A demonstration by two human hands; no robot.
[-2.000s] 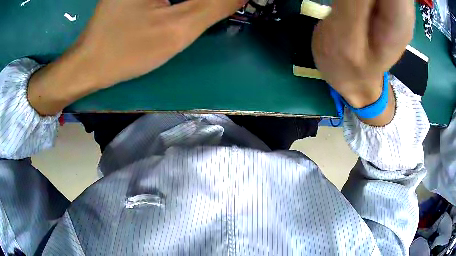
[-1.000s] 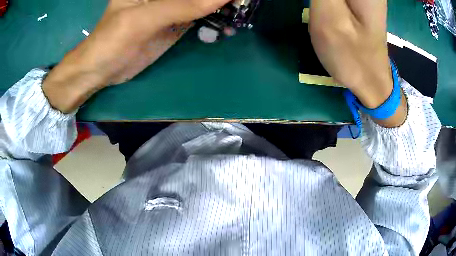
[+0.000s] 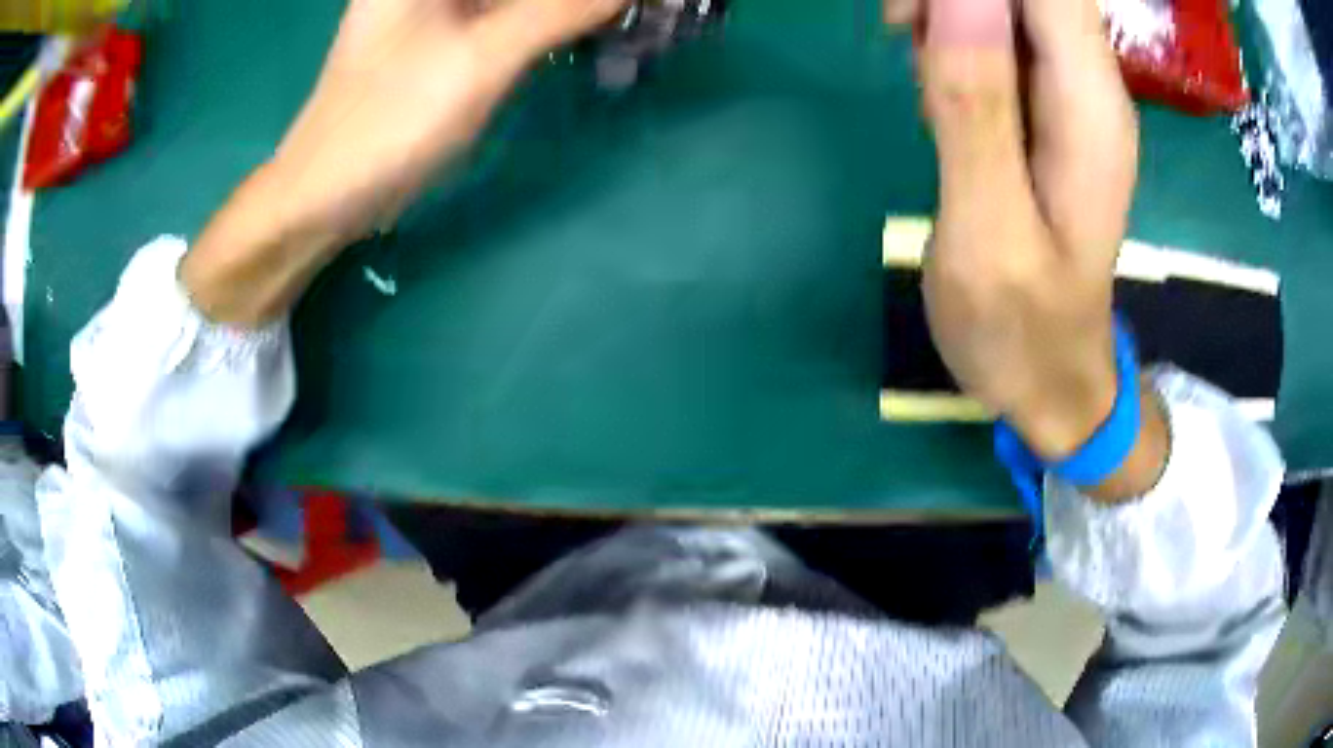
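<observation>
A small dark electronic module (image 3: 658,32) with silvery parts shows at the top edge, blurred and cut off. My left hand (image 3: 417,110) is at its left side, fingertips at the module and partly out of the picture; it holds the module. My right hand (image 3: 1016,190), with a blue wrist strap, is above the black strip (image 3: 1206,336) with cream edges and covers part of it. Its fingertips are near the top edge and blurred; whether they hold anything cannot be told.
A red tray (image 3: 1191,59) with white pieces is at the upper right, beside clear plastic (image 3: 1289,88). A red object (image 3: 84,110) lies at the upper left. A small white scrap (image 3: 380,279) lies on the green mat (image 3: 658,336). The bench edge runs below.
The view has shifted, so more of the mat and the red things show. My right hand has moved up relative to the strip. The module is nearer the top edge, still at my left hand.
</observation>
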